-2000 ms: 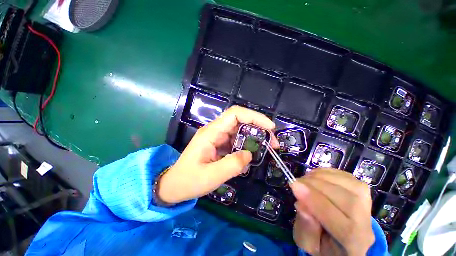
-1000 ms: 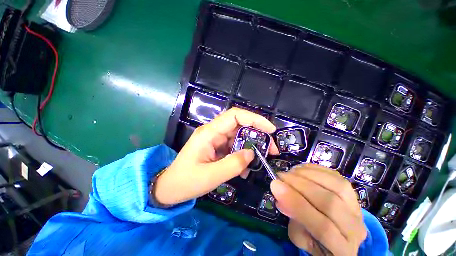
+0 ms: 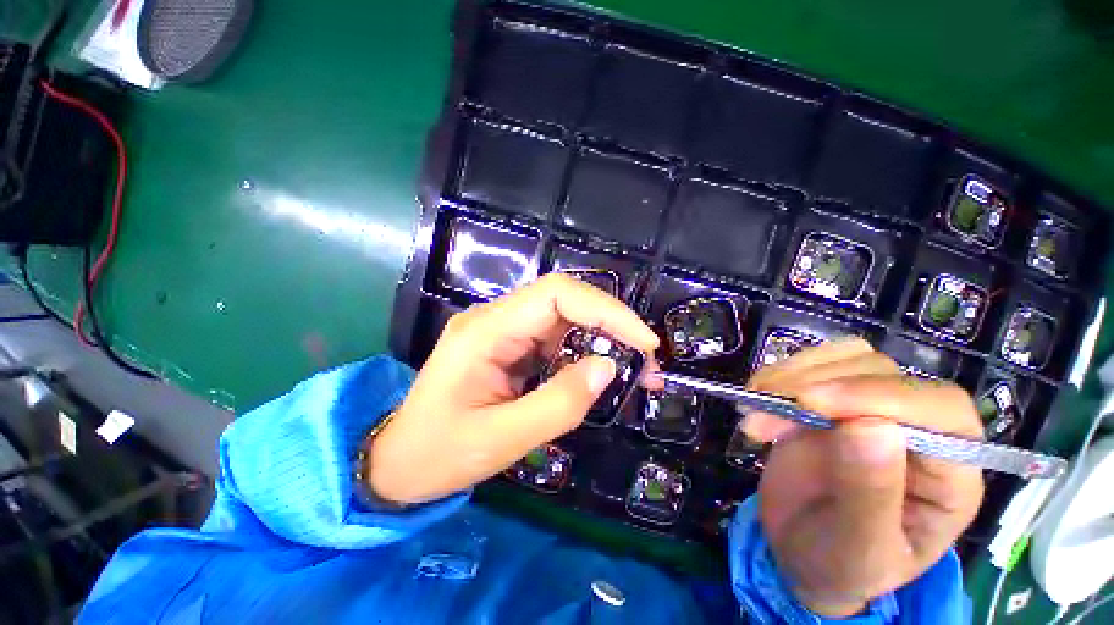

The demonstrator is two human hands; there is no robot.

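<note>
My left hand (image 3: 495, 385) holds a small square watch housing (image 3: 595, 379) between thumb and fingers above the black tray. The thumb covers part of its inside. My right hand (image 3: 873, 476) holds silver tweezers (image 3: 782, 404) lying nearly level, with their tips at the right edge of the held housing; whether they touch it is unclear. The black tray (image 3: 617, 202) has square pockets. More housings with green and silver parts, such as one just right of my left hand (image 3: 704, 332), sit in pockets at its middle, right and front.
The tray lies on a glossy green worktop (image 3: 293, 263). At the upper left are a round grey mesh disc (image 3: 189, 34) and a pale bag (image 3: 112, 51). A black device (image 3: 49, 171) with red and black wires is at the far left. A white object (image 3: 1085, 543) is at the lower right.
The tweezers have swung from steeply slanted over the housing's inside to nearly level at its right edge. My right hand has turned and moved right. The housing is tilted differently, with my left thumb further over it.
</note>
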